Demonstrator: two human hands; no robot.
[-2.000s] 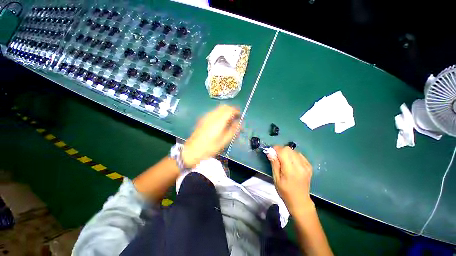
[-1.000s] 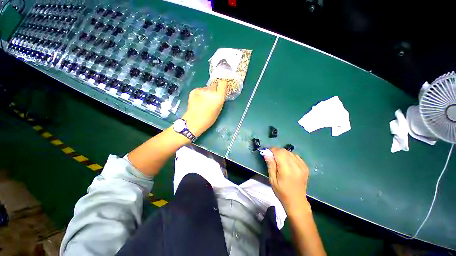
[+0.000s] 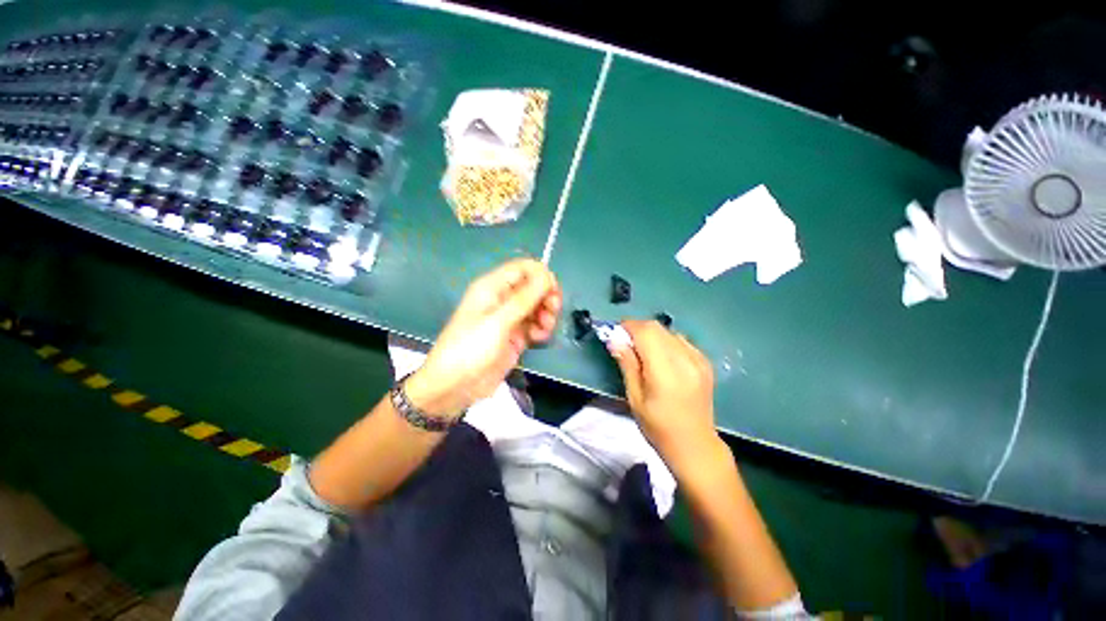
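My right hand (image 3: 665, 379) is at the bench's near edge, thumb and fingers closed on a small whitish item (image 3: 610, 335). A small black part (image 3: 582, 324) is at the tip of that item. My left hand (image 3: 495, 325) is just left of it, fingertips pinched together; whether they hold a tiny piece is too small to tell. Another black part (image 3: 620, 289) lies on the bench above my right hand, and one more (image 3: 663, 320) shows just behind my right fingers. The open clear bag of brass pieces (image 3: 491, 192) lies above my left hand.
Clear blister trays (image 3: 243, 134) with rows of black parts cover the bench's left side. A white paper (image 3: 746, 239) lies to the right. Farther right are a crumpled tissue (image 3: 922, 255) and a white desk fan (image 3: 1053, 194) with its cord. The green bench (image 3: 849, 328) has a pale edge.
My left hand went to the bag of brass pieces and has come back down beside my right hand. My right hand keeps its hold. The whole view has shifted a little.
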